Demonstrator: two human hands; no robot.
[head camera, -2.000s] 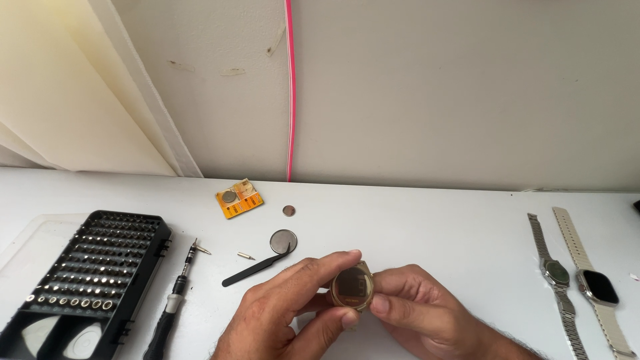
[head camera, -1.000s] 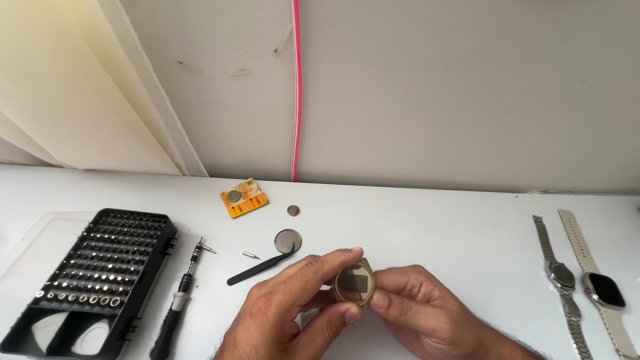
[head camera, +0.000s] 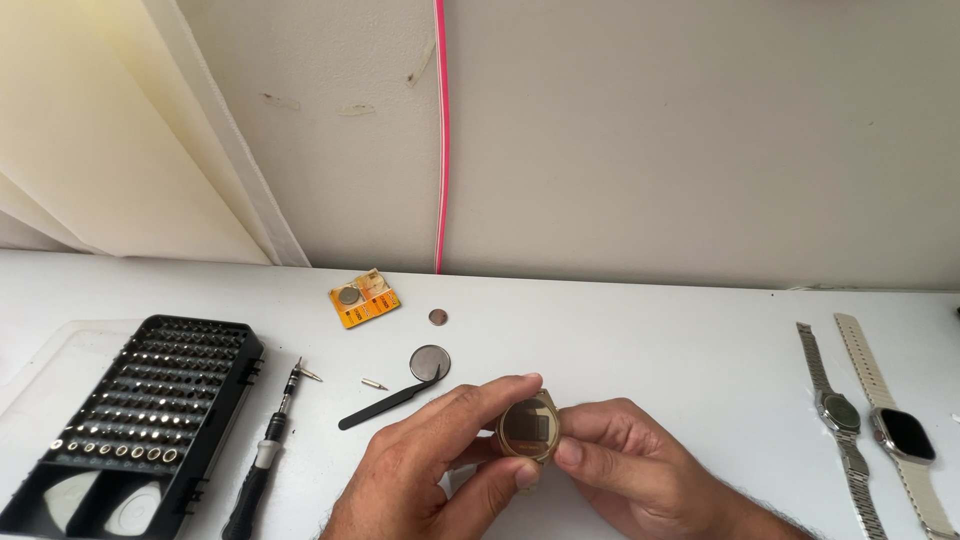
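Observation:
A gold-toned digital wristwatch (head camera: 529, 427) is held face up between both hands, its dark display toward me. My left hand (head camera: 442, 457) grips the case at its upper and lower edges, fingers above and thumb below. My right hand (head camera: 637, 457) pinches the right side of the case with thumb and forefinger. Most of the strap is hidden by the hands. Left of the watch lie black tweezers (head camera: 386, 406), their tips over a large round metal disc (head camera: 430, 363). A small screwdriver bit (head camera: 373, 384) lies above the tweezers.
A black bit case (head camera: 150, 390) and a precision screwdriver (head camera: 262, 457) lie at left, with another bit (head camera: 310, 374) by its tip. Farther back are an orange button-cell blister pack (head camera: 365, 300) and a loose coin cell (head camera: 438, 316). A metal-band watch (head camera: 838, 411) and a smartwatch (head camera: 904, 435) lie at right.

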